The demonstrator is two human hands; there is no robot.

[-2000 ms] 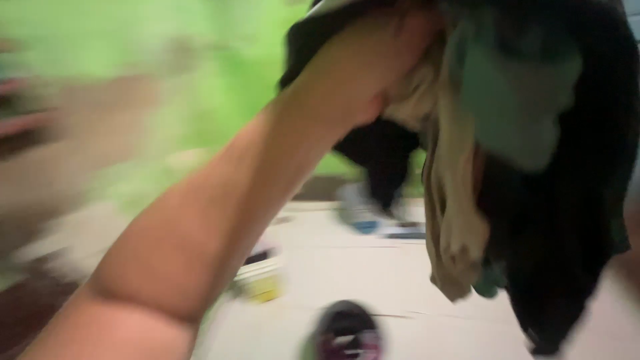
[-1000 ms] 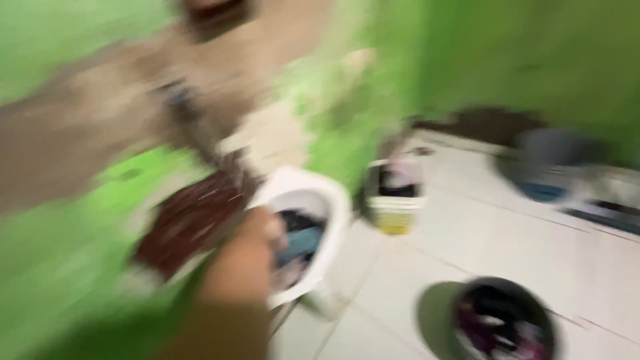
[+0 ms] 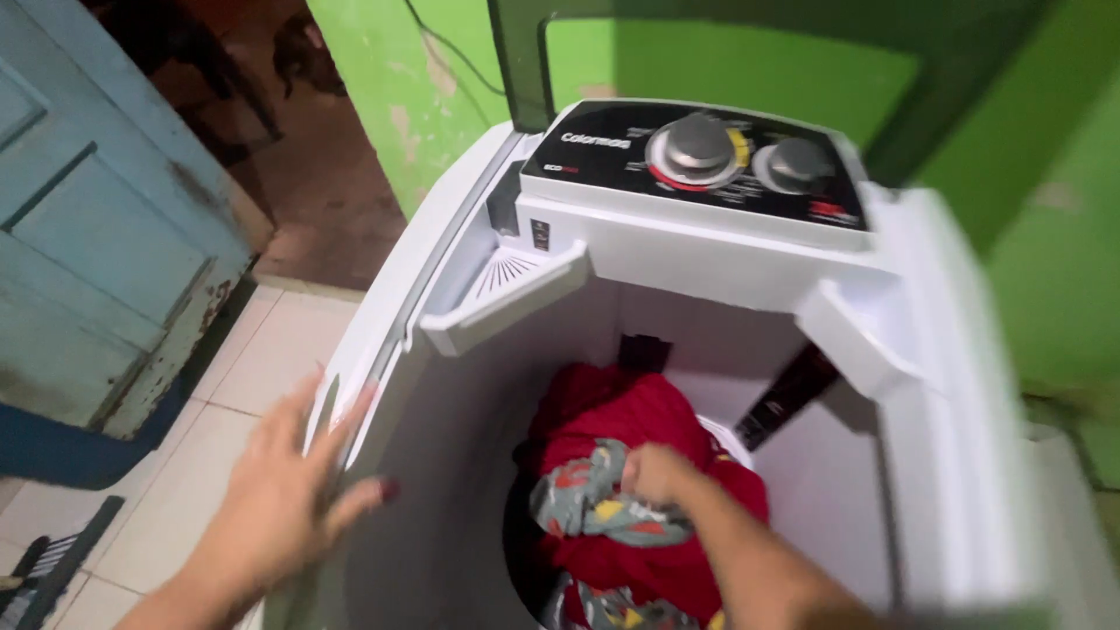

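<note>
A white Colormaq washing machine [image 3: 700,236] stands with its lid up and its tub in view. Inside the tub lie a red cloth [image 3: 612,407] and a grey patterned cloth [image 3: 577,499] with red and yellow shapes. My right hand [image 3: 656,477] reaches down into the tub, its fingers closed on the grey patterned cloth. Over the left rim is my left hand [image 3: 293,477], fingers spread and holding nothing; whether it touches the rim cannot be told. Two knobs sit on the black control panel [image 3: 744,162].
A worn light-blue door [image 3: 96,201] stands at the left, beside a doorway to a darker floor. A dark-bristled brush or broom head [image 3: 57,569] lies on the white floor tiles [image 3: 184,490]. A green wall [image 3: 744,66] rises behind the machine.
The view has swung from a tiled corner with tubs of clothes to the washing machine. The dark clothes by my arm in the oldest frame are out of view. Both hands now show.
</note>
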